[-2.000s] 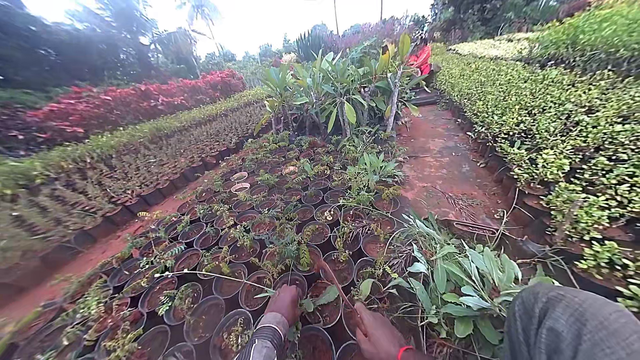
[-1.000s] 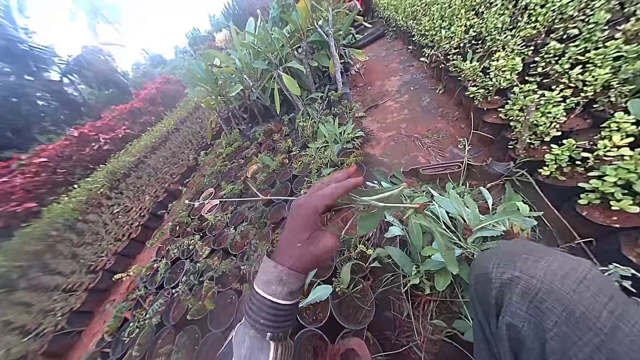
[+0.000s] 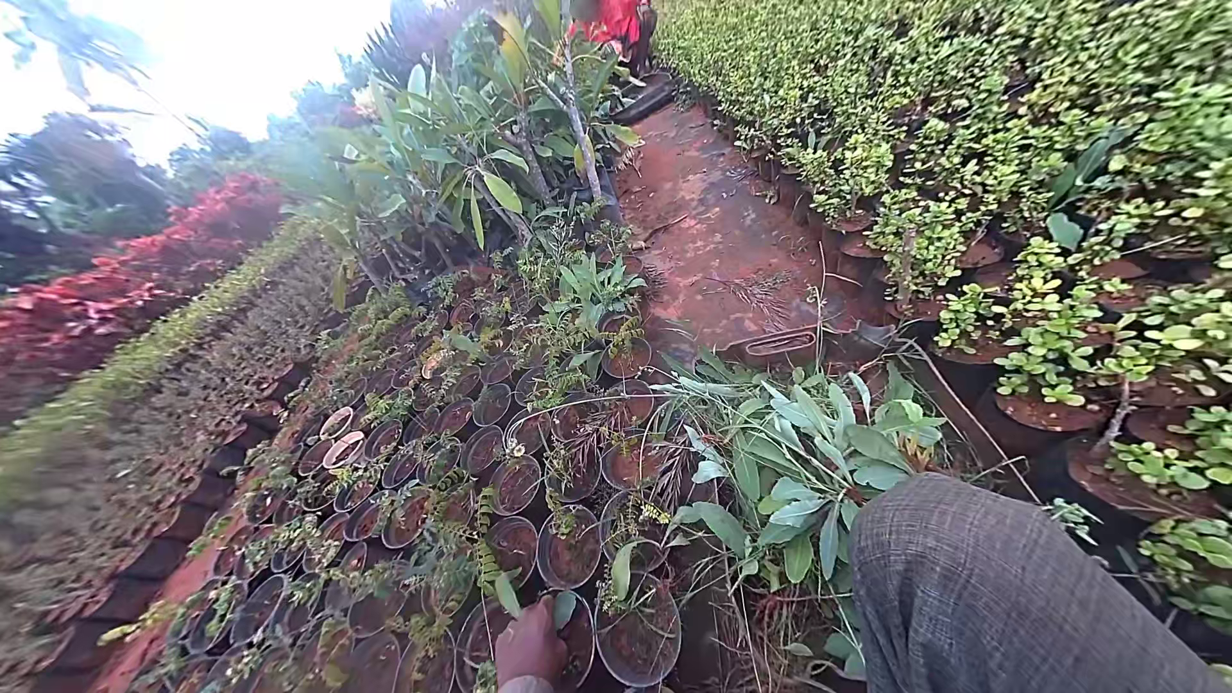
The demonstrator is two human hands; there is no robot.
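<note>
At the bottom, my left hand (image 3: 529,645) reaches down among the small plastic pots, its fingers at a green-leaved plant (image 3: 506,593). Whether the fingers grip that plant cannot be seen. Round pots (image 3: 570,547) of reddish soil surround the hand, several with small leafy seedlings. Just right of it is another soil-filled pot (image 3: 637,630). A heap of pulled leafy plants (image 3: 799,472) lies further right, beside my knee. My right hand is out of view.
My knee in grey cloth (image 3: 1001,587) fills the lower right. A reddish dirt path (image 3: 712,221) runs away beyond the heap. Potted light-green shrubs (image 3: 1049,318) line its right side. Taller broad-leaved plants (image 3: 500,164) stand behind the pots, and red-leaved shrubs (image 3: 144,260) at the left.
Both hands were over the pots; the right has since left the view. My left hand moved over to the leafy heap, then back down to the pots. A long stem near it is no longer there.
</note>
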